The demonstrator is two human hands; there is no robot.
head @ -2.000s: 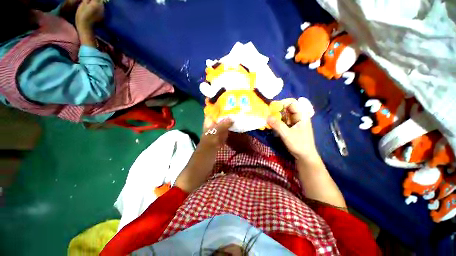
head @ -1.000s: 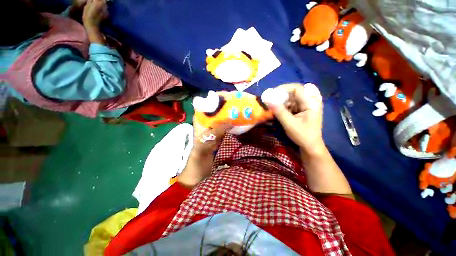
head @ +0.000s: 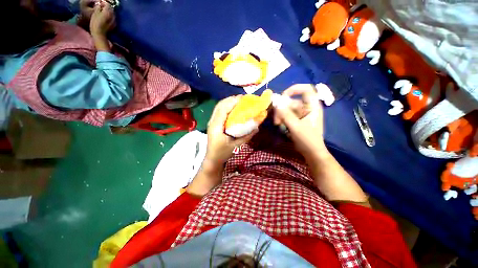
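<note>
My left hand [head: 219,131] grips an orange plush crab [head: 247,112] above my apron, turned so its rounded side and part of the white belly show; its eyes are hidden. My right hand [head: 302,121] is just right of it, fingertips pinched on a small white claw [head: 280,101] at the crab's edge. No needle can be made out. A loose white claw piece [head: 325,94] lies on the cloth beside my right fingers. Another crab [head: 241,69] lies belly up on white paper sheets [head: 278,62]. Silvery thread snips [head: 364,125] lie at right.
Several orange crabs [head: 329,23] lie along the right of the blue cloth [head: 209,31], beside a whitish sack [head: 445,47]. A dark patch [head: 340,85] is near the snips. A seated person [head: 86,78] is at left. A white bag [head: 170,172] is by my left knee.
The held crab has turned from eyes facing up to a rounded side. My right hand stays close to it at the white claw. The paper and other crab are uncovered compared with two seconds ago.
</note>
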